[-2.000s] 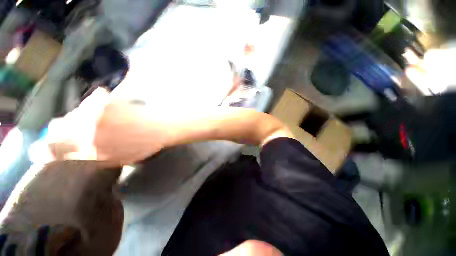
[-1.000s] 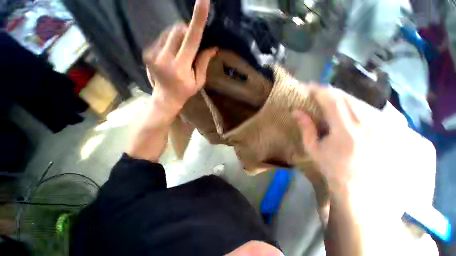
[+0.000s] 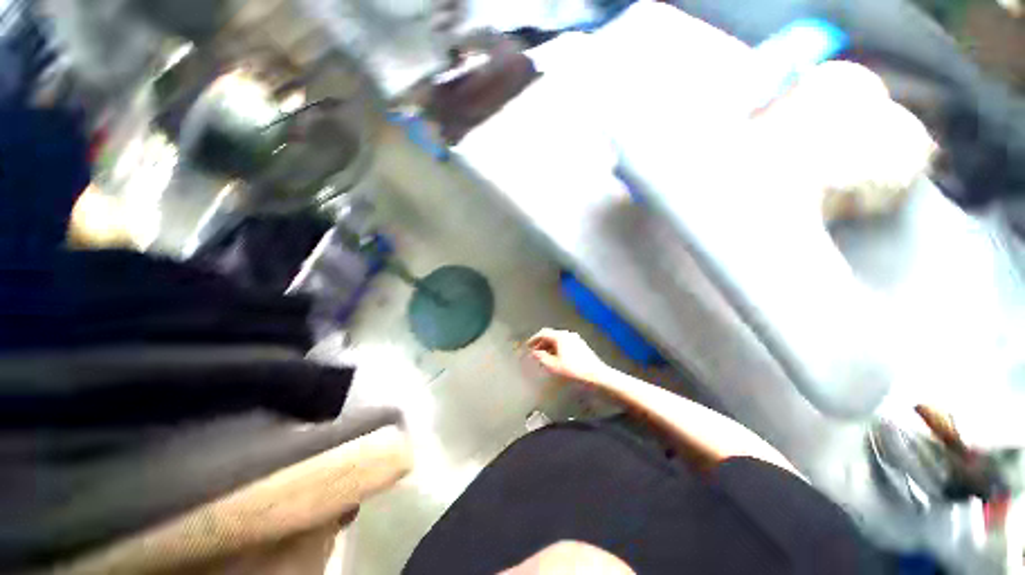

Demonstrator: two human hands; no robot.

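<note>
My right hand [image 3: 562, 353] is small and blurred near the middle, over the floor and left of the pressing table. Its fingers look loosely curled, with nothing visible in them. My left hand is not in view. A tan textured garment [image 3: 253, 505] lies or hangs at the lower left, below dark and grey cloth. The white padded board [image 3: 753, 270] with a rounded end stands above the pale pressing table [image 3: 540, 169]. A pale bundle of cloth [image 3: 877, 146], washed out by glare, lies at the upper right. A brown iron handle [image 3: 935, 427] shows at the right.
A round dark green disc [image 3: 451, 307] is on the floor left of my right hand. A blue bar [image 3: 610, 319] runs along the table's near side. Dark garments [image 3: 169, 337] fill the left side. A brown item [image 3: 483, 90] is by the table's far left end.
The view has swung toward the pressing table and hanging clothes. The tan garment between my hands is no longer there; tan cloth shows at lower left. My left hand has left the picture.
</note>
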